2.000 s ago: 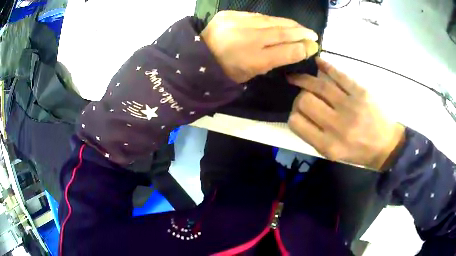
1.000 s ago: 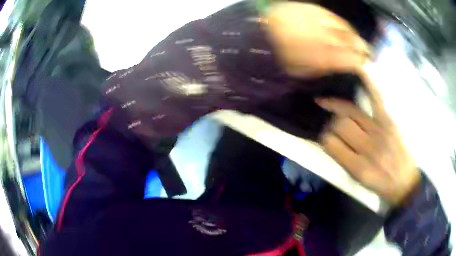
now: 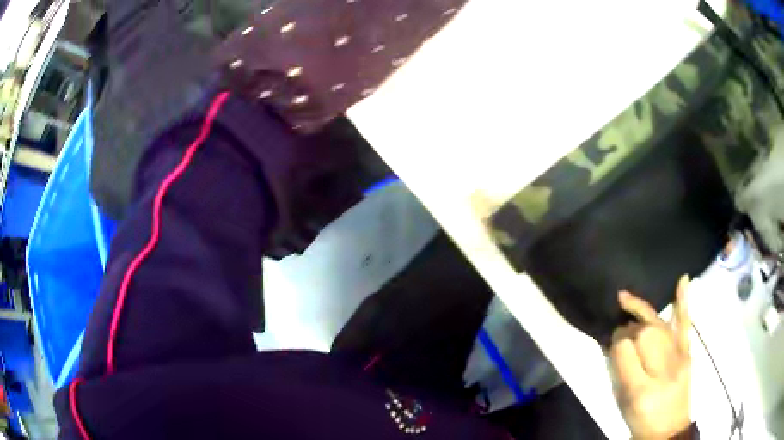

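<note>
A black fabric piece (image 3: 627, 232) with a green and brown camouflage strip (image 3: 602, 155) along its far-left side lies on the white machine table (image 3: 481, 112). My right hand (image 3: 653, 374) is at the piece's near edge, index finger and thumb apart, one fingertip over the black fabric. The other fingers are curled, and no firm grip shows. My left hand is out of the picture; only its dark star-patterned sleeve shows at the top.
A dark thread (image 3: 712, 348) runs over the table at right towards a small dark item (image 3: 738, 419). Small blurred machine parts (image 3: 746, 258) are at the right. Dark cloth (image 3: 150, 77) hangs at upper left, beside a blue crate (image 3: 64, 249).
The view has swung left and turned. My left hand has left the fabric and the picture. The camouflage strip is now uncovered. My right hand appears lower, still at the fabric's edge.
</note>
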